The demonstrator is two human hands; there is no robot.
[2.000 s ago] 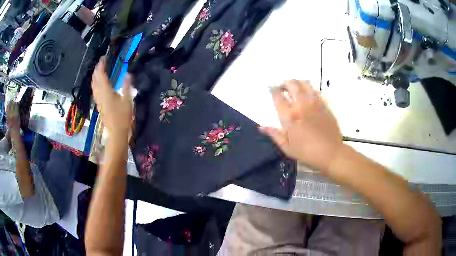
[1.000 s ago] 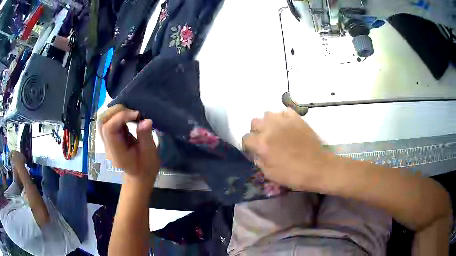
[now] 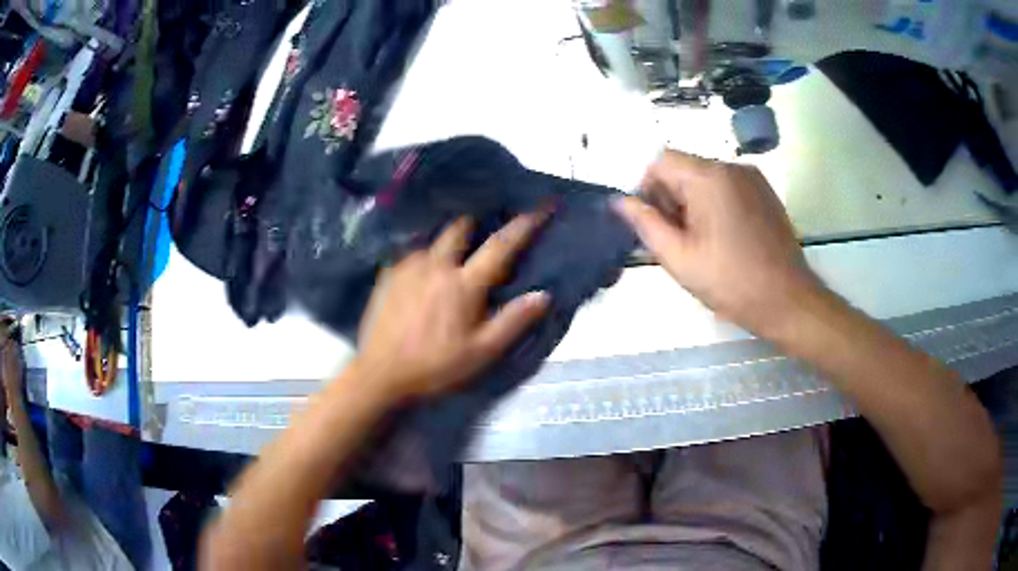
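Note:
A floral garment piece, dark with pink flowers, lies across the white table in front of me, blurred by motion. My left hand lies on top of the cloth with its fingers spread. My right hand pinches the cloth's right corner between thumb and fingers, just below the machine's needle area. The presser foot and needle area of the sewing machine shows at the top, with the grey ribbed knob beside it. The cloth is not under the foot.
A garment bundle is heaped at the upper left. A black cut piece lies right of the machine foot. The measuring tape runs along the table edge. A grey box with a round grille and a person's arm are at far left.
The cloth has moved from the table edge up and right toward the machine. My left hand has moved right and now lies on it. My right hand has moved up and right with the corner.

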